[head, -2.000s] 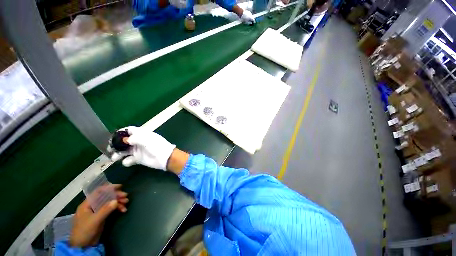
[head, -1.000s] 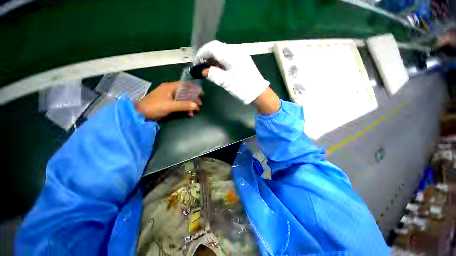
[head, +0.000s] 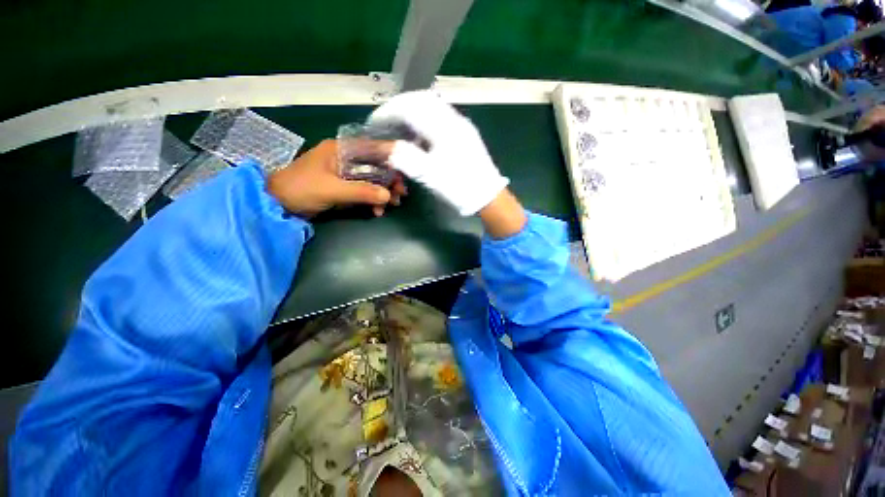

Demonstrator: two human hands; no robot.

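Observation:
My left hand (head: 325,182), bare, holds a clear bubble bag (head: 364,155) above the dark green bench. My right hand (head: 442,150), in a white glove, is at the bag's mouth with its fingers at or inside it. Something dark shows through the bag near the fingertips; the round black part itself is mostly hidden by glove and bag. Several flat empty bubble bags (head: 246,136) lie to the left of my left hand. A large white packing tray (head: 660,180) at the right holds three wrapped parts (head: 587,146) along its left edge.
A grey upright post (head: 428,44) rises just beyond my hands from the pale side rail (head: 291,89). The green conveyor (head: 243,39) runs behind it. A second white tray (head: 764,146) lies farther right. Co-workers in blue (head: 791,31) are at the upper right; cartons stand at the lower right.
The black part, clearly seen in my right glove earlier, has moved to the bag and is now mostly hidden. The two hands have come together. The view has swung toward the bench.

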